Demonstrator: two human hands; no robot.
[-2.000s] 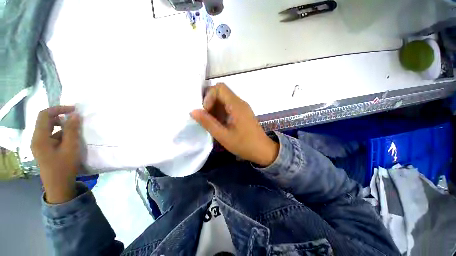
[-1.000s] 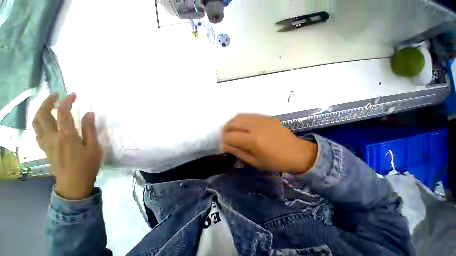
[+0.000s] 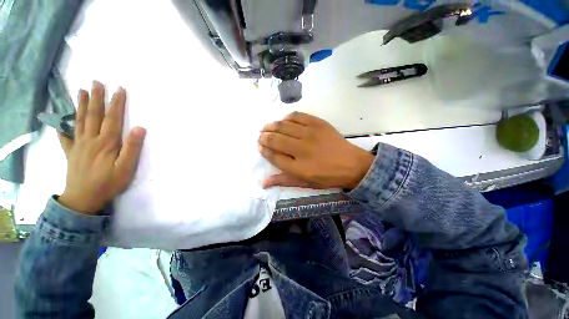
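A large white fabric piece [image 3: 187, 168] lies over the machine bed and hangs over the table's front edge. My left hand [image 3: 103, 149] lies flat on its left part, fingers spread, palm down. My right hand [image 3: 312, 151] rests at its right edge below the machine head, fingers close together; whether they pinch the cloth is hidden. The sewing machine's presser area [image 3: 249, 73] stands above the cloth's upper right part; the needle itself is hard to make out. Grey-green fabric [image 3: 28, 68] lies at the far left beside the white piece.
Black thread snips [image 3: 393, 75] lie on the bed right of the needle area. A green round object [image 3: 518, 133] sits at the right table end. A measuring strip [image 3: 312, 209] runs along the front edge. A blue crate [image 3: 530, 227] stands below right.
The view has shifted so that more of the machine head shows. My left hand has flattened onto the cloth. My right hand has moved up along the cloth's right edge, nearer the presser area.
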